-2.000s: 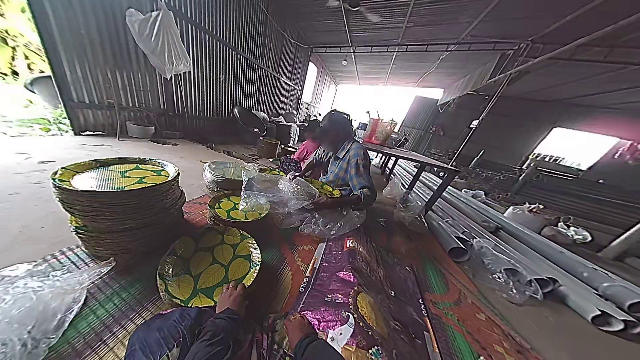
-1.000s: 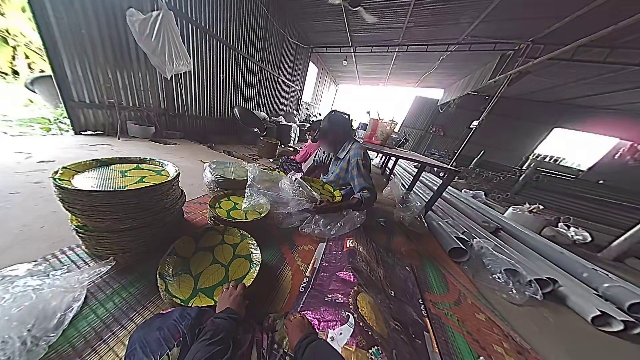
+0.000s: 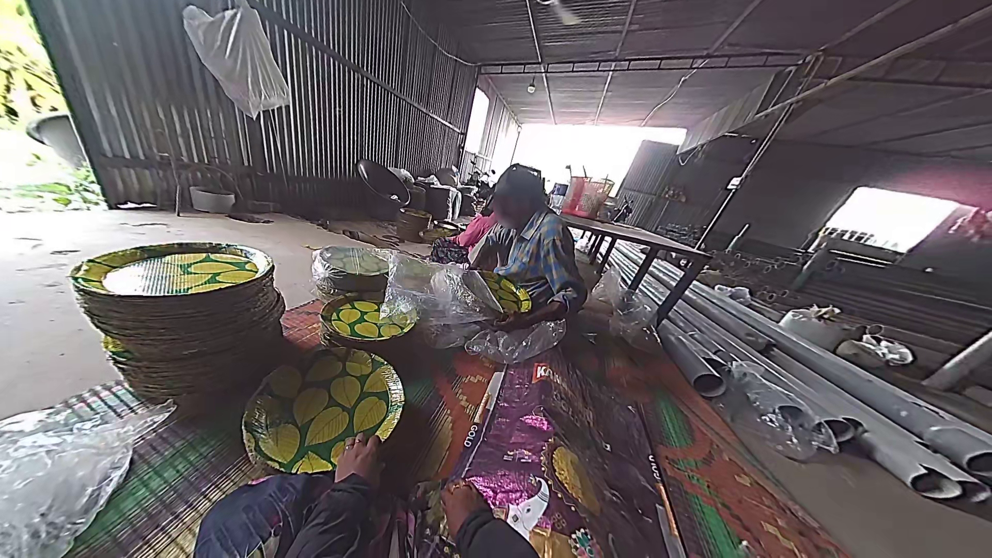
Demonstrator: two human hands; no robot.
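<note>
My left hand (image 3: 359,459) rests at the lower right edge of a green and yellow leaf-patterned round plate (image 3: 324,411); whether it grips the rim cannot be told. My right hand (image 3: 463,504) lies at the left edge of a purple printed plastic sack (image 3: 535,449), its fingers curled, their hold unclear. Beyond the near plate stands a short stack of similar plates (image 3: 367,318). A tall plate stack (image 3: 182,325) is to the left. Across the mat, a co-worker (image 3: 542,248) holds a leaf-patterned plate (image 3: 508,293) partly in a clear plastic bag (image 3: 457,294).
A clear plastic sheet (image 3: 70,465) lies on the woven mat (image 3: 721,496) at the left. A plastic-wrapped stack (image 3: 349,267) stands behind the short one. Grey pipes (image 3: 821,395) run along the right, beside a long table (image 3: 628,231). Another person in pink (image 3: 474,232) sits behind the co-worker.
The co-worker's plate and clear bag have shifted, with more of the plate now covered by or beside the spread plastic. My hands have stayed in place.
</note>
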